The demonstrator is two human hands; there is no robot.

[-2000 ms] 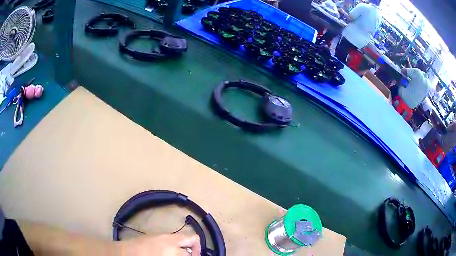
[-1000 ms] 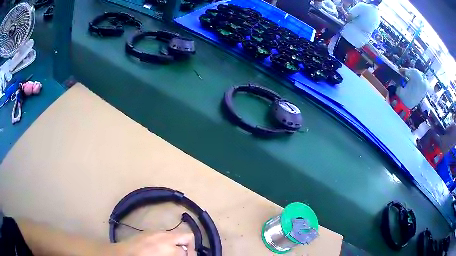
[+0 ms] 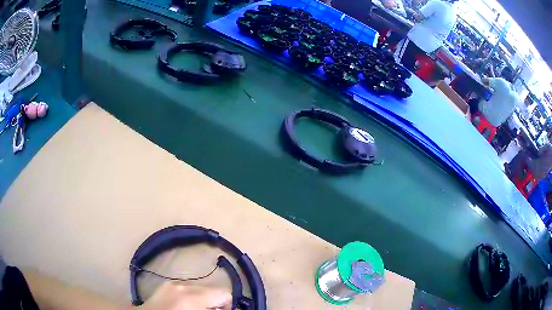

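A black headphone headband [image 3: 190, 232] lies as a loop on the tan mat [image 3: 139, 175] at the bottom of the view. A thin dark wire runs across the inside of the loop. My left hand [image 3: 190, 298] reaches in from the lower left, over the lower part of the loop. Its fingers are blurred and cut off by the bottom edge, so I cannot tell what they grip. My right hand is not in view. A solder spool [image 3: 333, 281] with a green flange stands on the mat to the right.
Headphones [image 3: 360, 144] lie on the green conveyor [image 3: 242, 145] beyond the mat. Dark ear cup parts [image 3: 327, 51] are massed on blue sheets [image 3: 423, 115]. A fan [image 3: 17, 41], cutters [image 3: 19, 136] and a pink lump [image 3: 36, 109] are at left. People [image 3: 433, 27] sit beyond.
The headphones on the conveyor have moved to the right. Inside the headband, the wire now spans the loop, where two separate strands showed before. My left hand has barely moved.
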